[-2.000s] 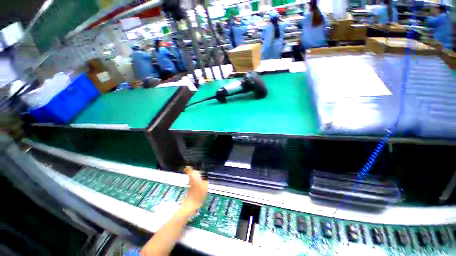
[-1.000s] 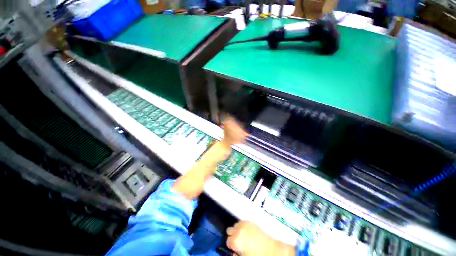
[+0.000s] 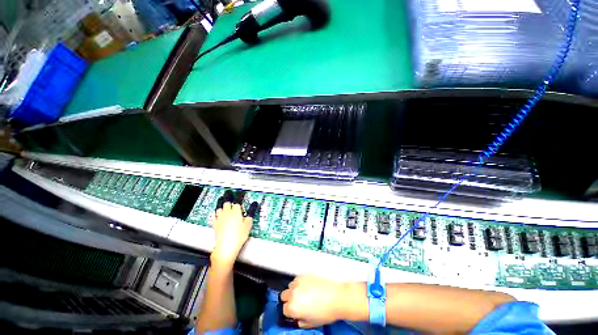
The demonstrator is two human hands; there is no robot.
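Observation:
A long row of green circuit boards (image 3: 288, 219) lies between white rails. My left hand (image 3: 233, 226) reaches over one board just right of a dark gap. Its black-covered fingertips are spread at the board, and I cannot tell whether they hold a part. My right hand (image 3: 318, 301) is curled near the front rail, off the boards. Its fingers are bent under, so any held part is hidden. A light blue strap (image 3: 376, 301) is on my right wrist, with a blue cord (image 3: 508, 131) rising from it. A component tray (image 3: 328, 144) with a pale label sits behind the rail.
Stacked trays (image 3: 465, 173) lie right of the main tray on the shelf. A black scanner-like tool (image 3: 262, 19) and a large translucent tray stack (image 3: 485, 52) are on the green bench (image 3: 354, 59). A blue bin (image 3: 49, 82) stands far left. Boards at right carry black blocks.
The view has shifted and tilted down. My left hand has come from beside the tray onto the board. The wide gap right of the hand has narrowed, and a dark gap now shows left of it.

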